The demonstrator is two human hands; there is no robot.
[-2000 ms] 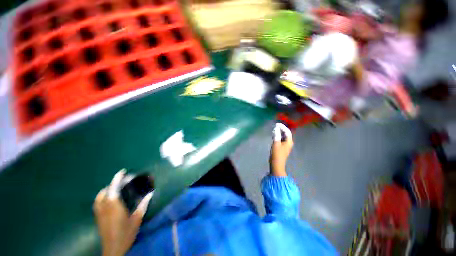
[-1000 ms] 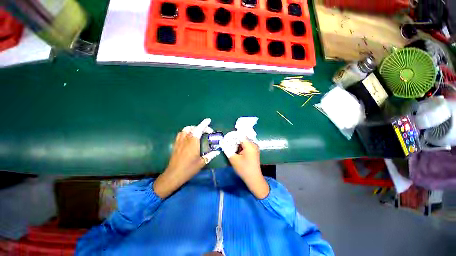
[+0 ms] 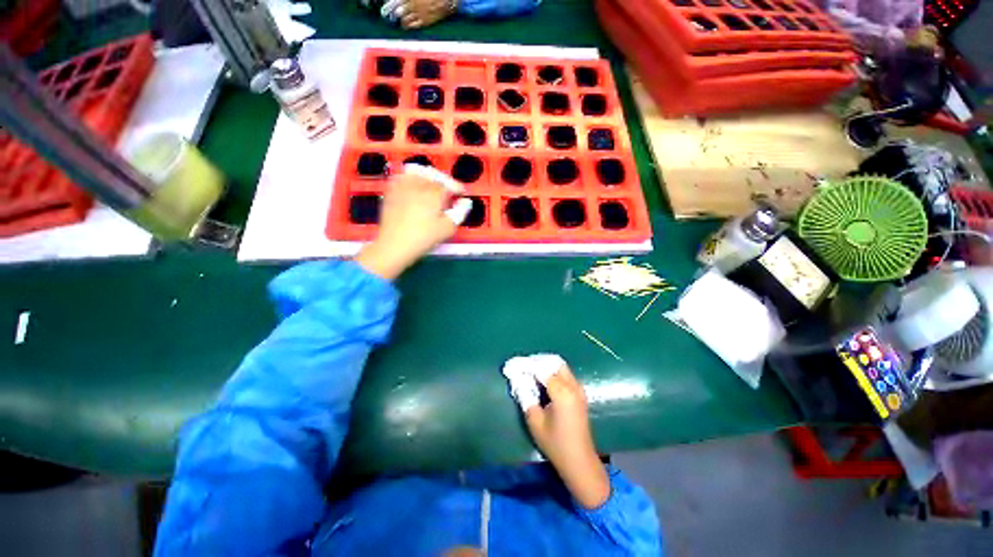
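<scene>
The red-orange tray (image 3: 489, 220) holds rows of small black smartwatch bodies (image 3: 520, 211) in square pockets. My left hand (image 3: 414, 214), with white finger cots, is over the tray's front left part. It covers a pocket or two, and whether its fingers hold a watch is hidden. My right hand (image 3: 562, 422) is low over the green mat near the front edge, closed on a crumpled white cleaning cloth (image 3: 530, 374). One pocket in the tray's back row shows no watch.
Thin sticks (image 3: 623, 277), a white pouch (image 3: 727, 319), a bottle (image 3: 740, 239), a dark box with pale top (image 3: 794, 272), a green fan (image 3: 863, 229) and a black box with coloured pattern (image 3: 878, 372) are on the right. Stacked red trays (image 3: 740, 82) stand back right. Another person's hand (image 3: 423, 11) shows at the back.
My left hand has moved from in front of my body, where it held a watch, forward to the tray. My right hand stays low with the cloth, apart from the left. The view now shows more tray.
</scene>
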